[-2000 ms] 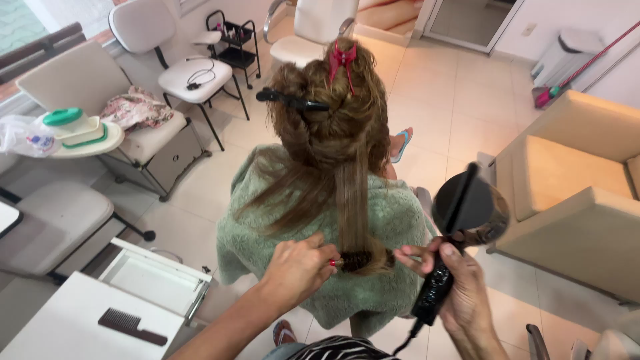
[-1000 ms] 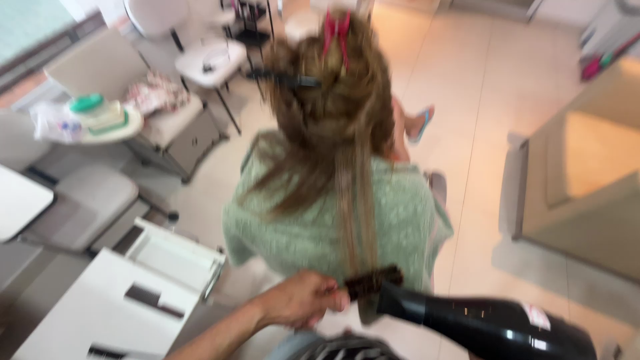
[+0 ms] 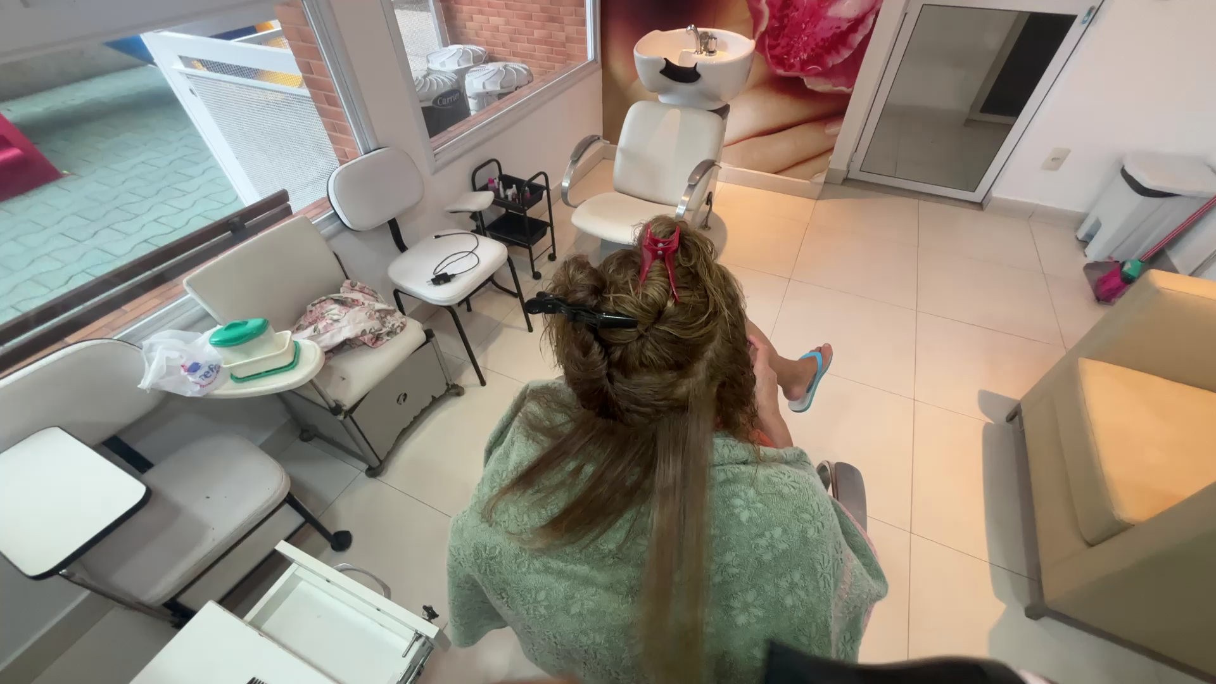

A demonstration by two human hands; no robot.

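Observation:
A seated person's brown hair (image 3: 655, 380) is pinned up with a red claw clip (image 3: 659, 253) on top and a black hair clip (image 3: 581, 312) at the left. One straight lock (image 3: 679, 532) hangs down the back over a green towel (image 3: 760, 541) on the shoulders; looser strands fan out to its left. Part of a black hair dryer (image 3: 883, 671) shows at the bottom edge, right of the lock. A blurred sliver of skin lies at the bottom edge left of the lock, too little to tell how that hand is. No round brush is visible.
A white cart with an open drawer (image 3: 332, 617) stands at lower left. Chairs line the left wall, one tray holding a green-lidded container (image 3: 249, 350). A wash basin (image 3: 693, 62) is at the back, a beige armchair (image 3: 1130, 456) at the right.
The view has tilted up. My left hand and the round brush have dropped out of clear sight, and only part of the dryer remains at the bottom edge. The lock hangs free where visible.

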